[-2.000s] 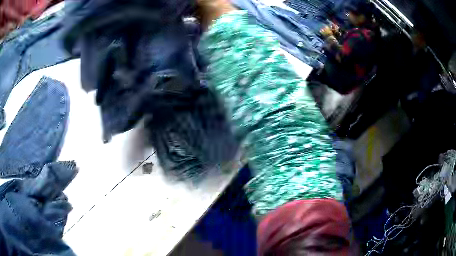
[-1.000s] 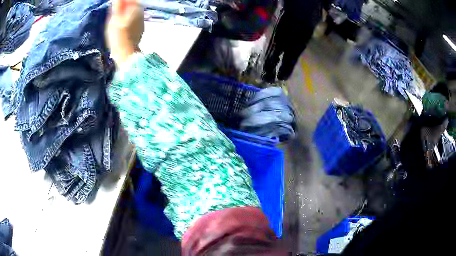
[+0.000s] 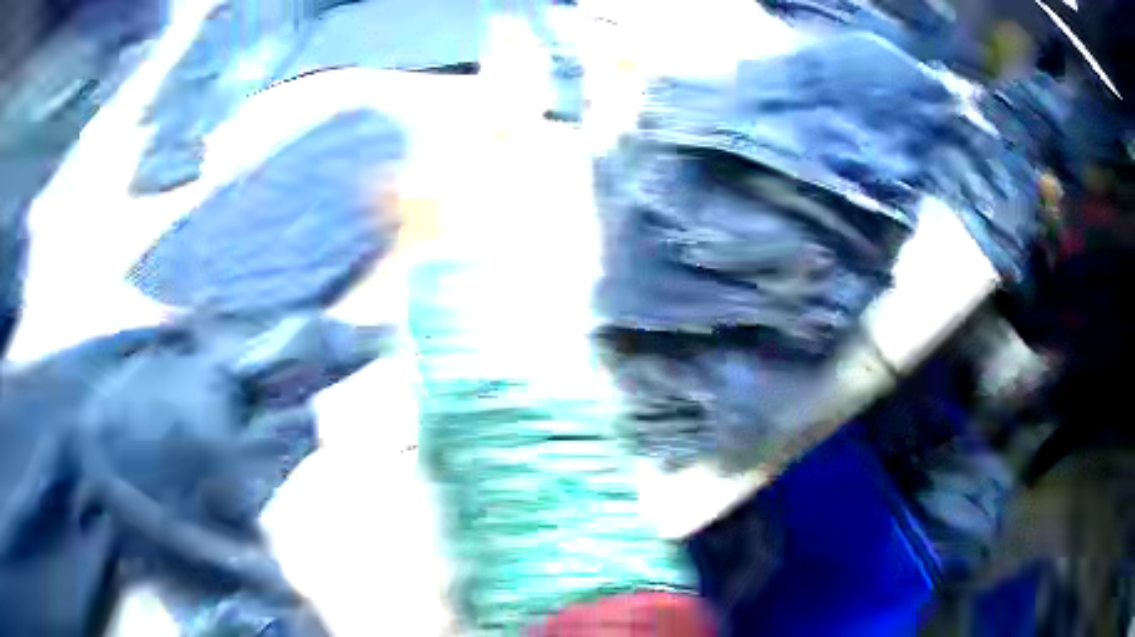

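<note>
The frame is blurred and overexposed. My right forearm, in a green-and-white patterned sleeve, reaches up the middle. My right hand point(image 3: 417, 218) is washed out at the right end of a flat blue denim piece point(image 3: 274, 224); I cannot tell whether it grips it. Bunched denim point(image 3: 162, 436) lies at the lower left. A stack of folded denim garments point(image 3: 747, 249) lies to the right of my forearm. My left hand is not in view. No tool can be made out.
The white table point(image 3: 355, 498) has its edge running diagonally at the right. A blue crate point(image 3: 822, 535) stands below that edge. More denim point(image 3: 373, 37) lies along the far side. Dark, blurred shapes are at the right.
The view has swung back left over the table. The denim pile now lies right of my forearm, and my right hand is away from it, by the flat denim piece.
</note>
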